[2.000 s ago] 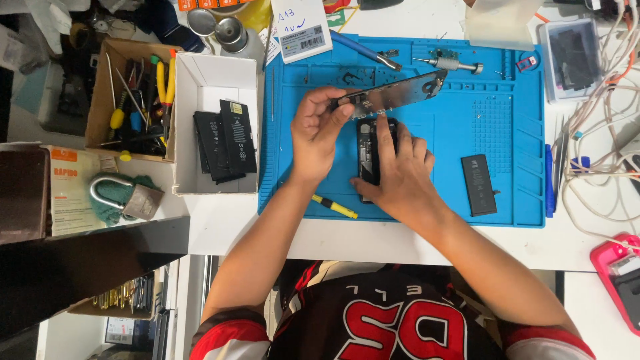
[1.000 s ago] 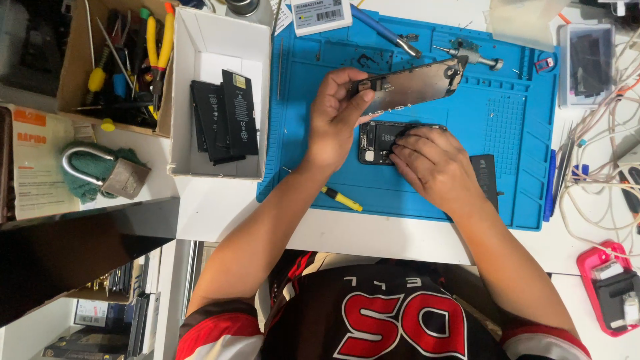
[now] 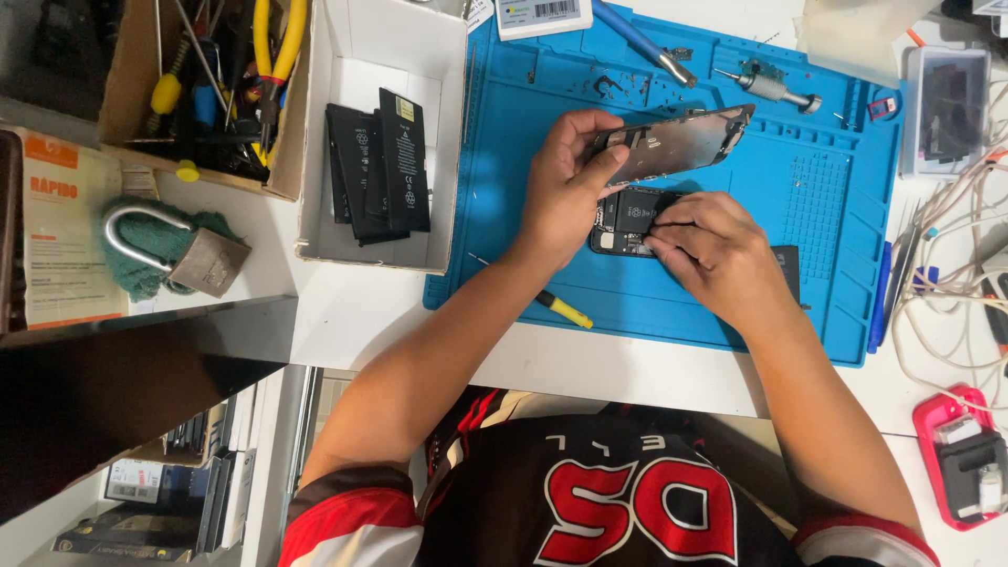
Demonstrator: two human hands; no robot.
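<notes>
My left hand (image 3: 571, 185) pinches the left end of a phone's screen assembly (image 3: 677, 146), tilted up with its metal-backed inner side showing. Below it, the opened phone housing (image 3: 622, 242) rests on the blue silicone repair mat (image 3: 535, 236). Inside the housing is a black battery (image 3: 635, 213). My right hand (image 3: 705, 244) is over the housing's right part, fingertips bunched at the battery; whether they grip anything is hidden. Another black battery (image 3: 787, 268) lies partly behind my right wrist. A yellow-handled screwdriver (image 3: 565, 309) lies on the mat near my left forearm.
Left of the mat, a white box (image 3: 315, 157) holds several phone batteries (image 3: 405, 157); a cardboard box (image 3: 287, 177) of tools is beside it. A padlock (image 3: 209, 261) lies farther left. Screws, a blue-handled tool (image 3: 638, 35) and a metal pen-like tool (image 3: 776, 88) are at the mat's top. Cables (image 3: 929, 315) run along the right.
My right hand has gone from lying spread over the phone housing to bunched fingertips at its right part, uncovering the battery's left part. My left hand still holds the screen assembly raised.
</notes>
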